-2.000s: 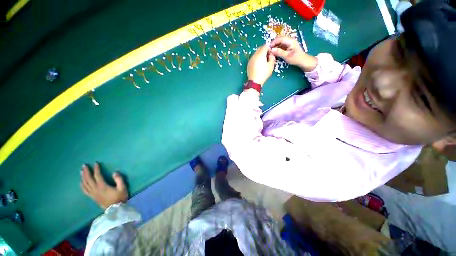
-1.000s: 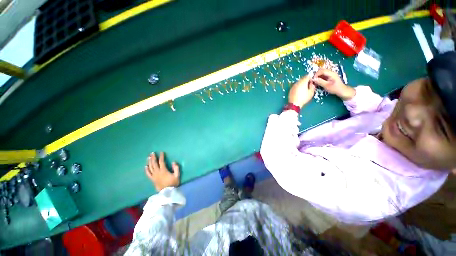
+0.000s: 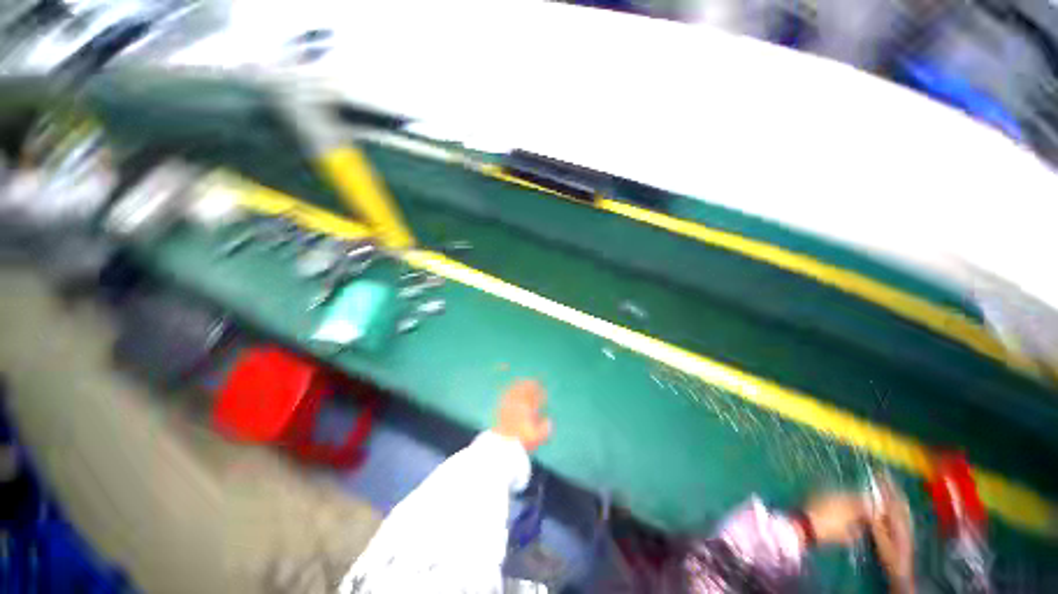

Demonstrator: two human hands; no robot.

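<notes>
The frame is strongly blurred. My left hand (image 3: 524,414) is at the near edge of the green bench (image 3: 592,429), below the middle of the picture, in a white sleeve. It looks empty, but its single fingers are smeared. My right hand is not in view. To the left of my hand, a pale green box (image 3: 357,316) stands on the bench. Several small dark units (image 3: 337,261) lie behind and beside it, too blurred to tell apart.
A neighbour's hands (image 3: 876,516) are at the lower right, near a red container (image 3: 956,497). A blurred row of wire leads (image 3: 743,412) lies along the yellow strip (image 3: 650,346). A yellow post (image 3: 366,197) rises beyond the box. A red stool (image 3: 267,395) stands below the bench.
The view has swung left and up, so the neighbour has shifted to the lower right and the green box towards the middle. My left hand remains at the bench.
</notes>
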